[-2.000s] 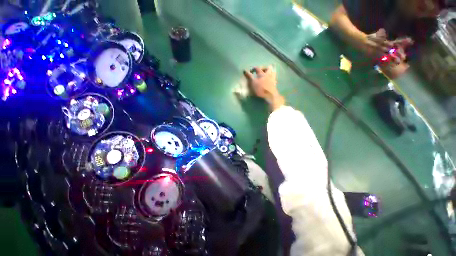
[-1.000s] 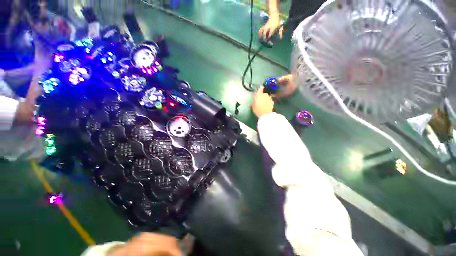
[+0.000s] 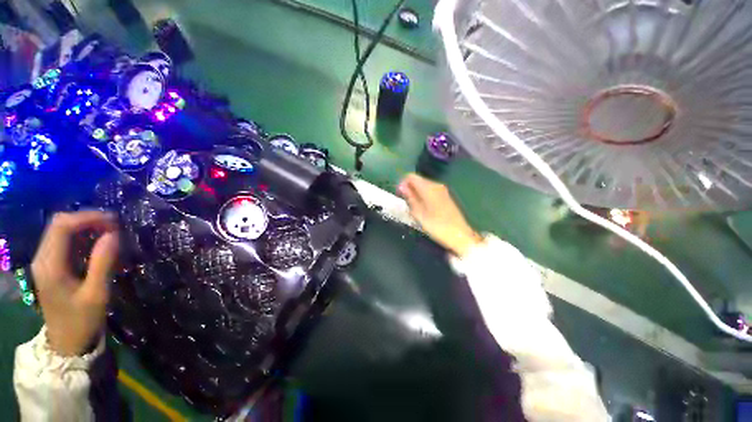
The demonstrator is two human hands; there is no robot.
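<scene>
My left hand (image 3: 74,280) is raised at the left edge of the tray stack, slightly blurred, thumb and fingers curled apart, with nothing seen in it. My right hand (image 3: 439,216) is over the whitish rail (image 3: 379,200), fingers bent; its palm side is hidden and no object shows in it. Beyond it a black cylinder with a purple-lit end (image 3: 441,147) and one with a blue-lit end (image 3: 393,95) stand on the green belt. Lit circuit boards (image 3: 173,173) and a pale round-faced unit (image 3: 244,218) lie on the glossy black blister trays (image 3: 214,264).
A black cylinder (image 3: 284,171) lies at the trays' far right side. A large fan (image 3: 627,115) with a white cable (image 3: 528,161) fills the upper right. A dark looped cord (image 3: 356,115) hangs over the belt. Many blue-lit units crowd the upper left.
My right hand has drawn back from the blue-lit unit, which now stands on the belt. My left hand has risen from the bottom edge to the left. The other person's hands are gone from the belt.
</scene>
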